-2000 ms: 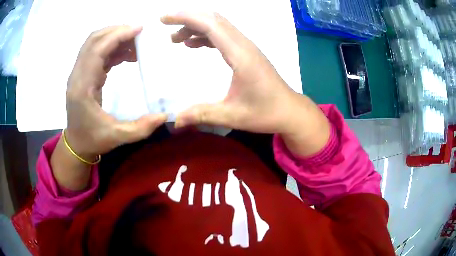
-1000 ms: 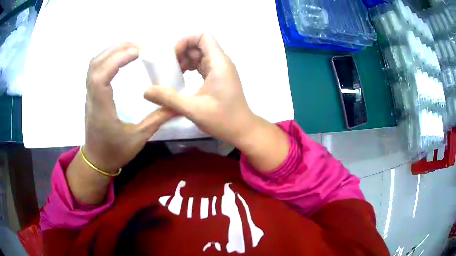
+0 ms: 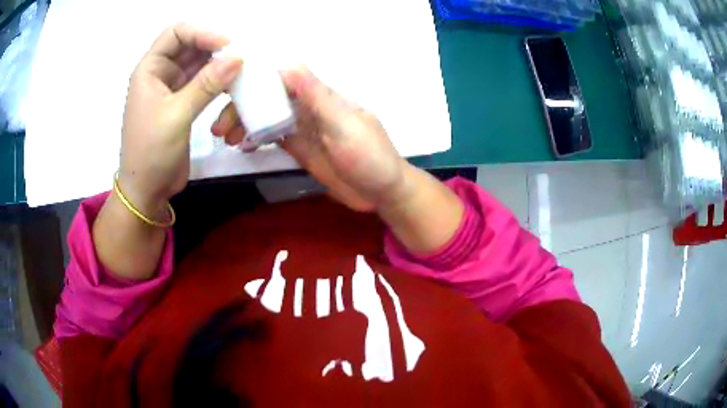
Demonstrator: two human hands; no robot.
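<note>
A white product body [image 3: 263, 100] is held above the white work sheet [image 3: 359, 48], tilted, with its lower end toward the wearer. My right hand [image 3: 339, 139] grips its right side and lower end, with fingertips showing behind it on the left. My left hand [image 3: 163, 107] pinches at its upper left end between thumb and fingers. Whether a small part is between those left fingertips cannot be told. The body's upper end blends into the white sheet.
A smartphone [image 3: 558, 96] lies on the green bench [image 3: 486, 103] to the right. Blue trays [image 3: 510, 12] stand at the top right, with stacked filled blister trays [image 3: 689, 119] at the far right. A clear plastic bag [image 3: 12, 88] is at the left edge. Something red [image 3: 701, 229] is at lower right.
The left thumb has moved from the body's lower end up to its upper end. My right hand now wraps the lower end, and the body shows more clearly. The view has shifted.
</note>
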